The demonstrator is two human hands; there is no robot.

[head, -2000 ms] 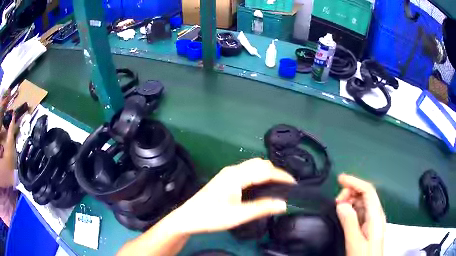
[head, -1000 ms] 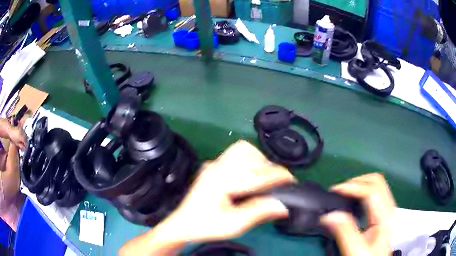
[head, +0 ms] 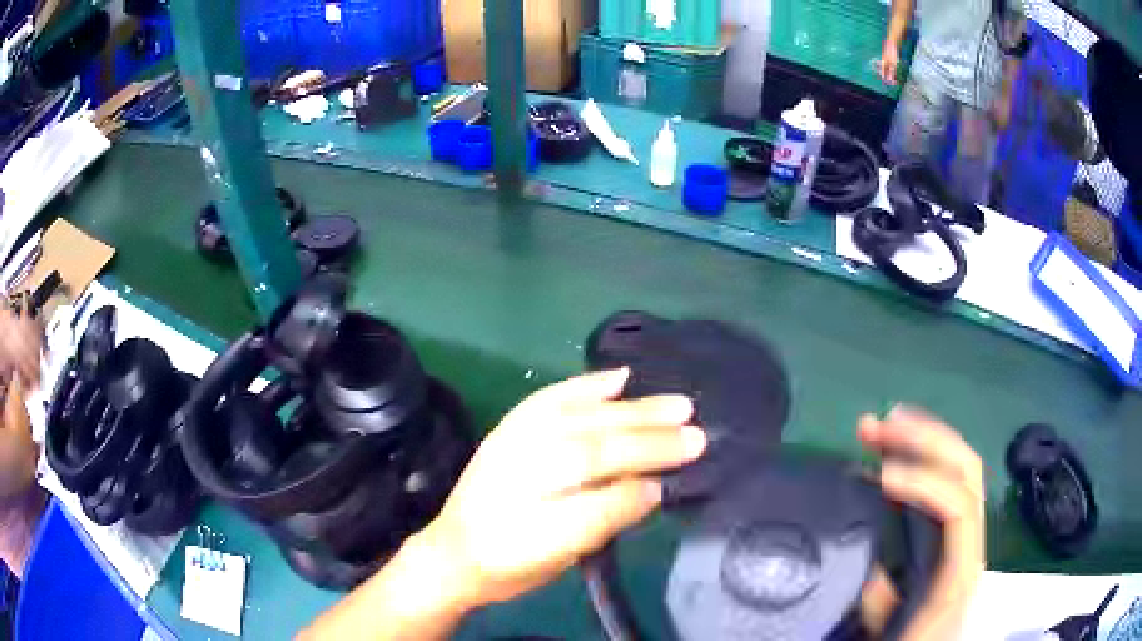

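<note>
My left hand [head: 564,470] holds one ear cup of a black headset [head: 720,394], fingers laid over the cup. My right hand [head: 939,507] grips the headset's right side, its fingers blurred. The lower cup [head: 770,570] faces up and shows a silvery grey disc with a raised round centre. The band curves down, partly cut off by the bottom edge. Stacked headphones [head: 338,438] stand left of my left hand. A second pile [head: 119,426] lies on a white sheet farther left.
A headset [head: 1052,488] lies at the right on the green belt [head: 526,282]. Behind are a spray can [head: 795,163], small bottle [head: 664,155], blue cups [head: 705,188] and a headset [head: 914,238]. Green posts [head: 232,163] rise behind the piles. A person [head: 954,75] stands far back; another's hand is at far left.
The held headset has been turned and opened out, so a grey disc now shows. The belt headset behind is now mostly hidden. A person has come into view at the back right.
</note>
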